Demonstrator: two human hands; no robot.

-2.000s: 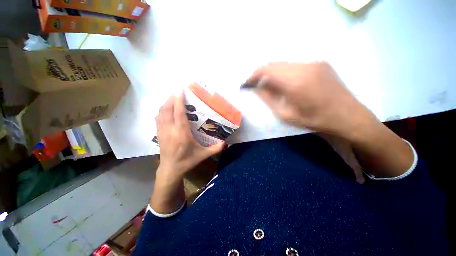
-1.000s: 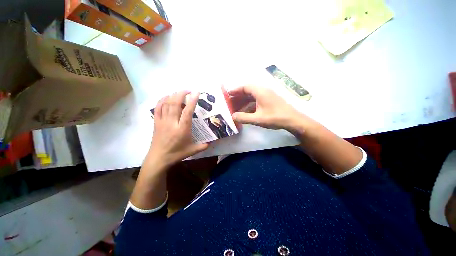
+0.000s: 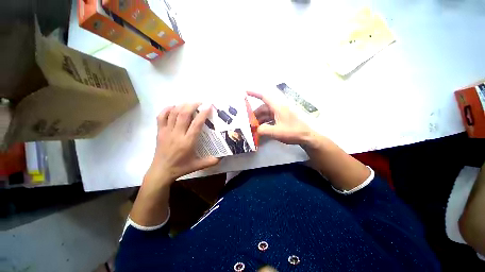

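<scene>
A hand-sized product box [image 3: 226, 130] with a white printed side and orange end lies near the table's front edge. My left hand [image 3: 181, 139] lies over its left part and holds it, thumb along the near edge. My right hand [image 3: 282, 123] is at the orange end flap [image 3: 253, 125], fingers curled against it; the fingertips are partly hidden. A slim green-patterned strip with a dark end, perhaps a box cutter [image 3: 298, 100], lies on the table just beyond my right hand.
Orange product boxes [image 3: 139, 26] stand at the far left. A brown shipping carton [image 3: 88, 93] is at the left edge. Yellow paper [image 3: 366, 42] lies at the far side. Another orange box [image 3: 472, 109] is at the right edge, near a person's arm [image 3: 473, 218].
My right hand has put down the dark-ended strip and come to the box's orange end. The view has shifted, bringing the right-hand orange box and the person's arm into sight.
</scene>
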